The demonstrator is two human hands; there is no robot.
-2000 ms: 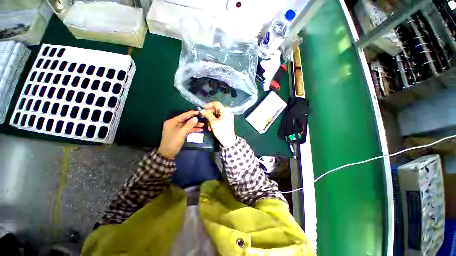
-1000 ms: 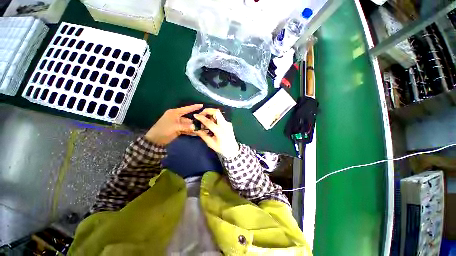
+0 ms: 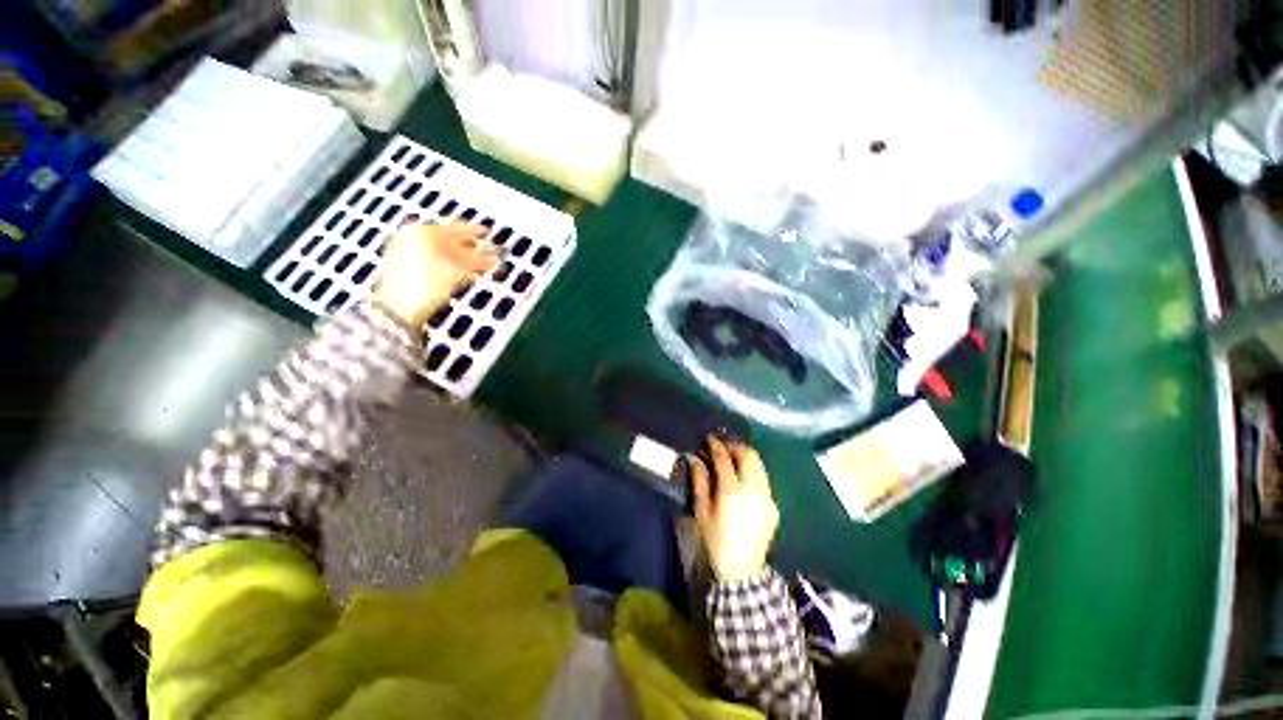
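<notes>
The white blister tray [image 3: 546,211] lies at the left, and most of its oval pockets look black. My left hand [image 3: 429,267] is over the middle of the tray with its fingers pointing right; whether it holds a part is hidden. My right hand [image 3: 735,506] is at the right end of the black mat [image 3: 654,408]. Something dark shows at its fingertips, but I cannot tell whether it is gripped. A small white block [image 3: 653,456] lies on the mat, left of my right hand. The open clear bag [image 3: 844,338] holds black parts [image 3: 739,338].
Stacked white trays [image 3: 225,155] stand at the far left. A cream box [image 3: 549,134] is behind the tray. A whitish card or box [image 3: 889,457] and a black pouch [image 3: 978,513] lie at the right, beside the green conveyor [image 3: 1126,563]. A blue-capped bottle [image 3: 1006,218] is at the upper right.
My hands, together before me earlier, are apart. The left has moved out over the tray and the right rests at the mat's end. The view has swung left, and the white block shows again.
</notes>
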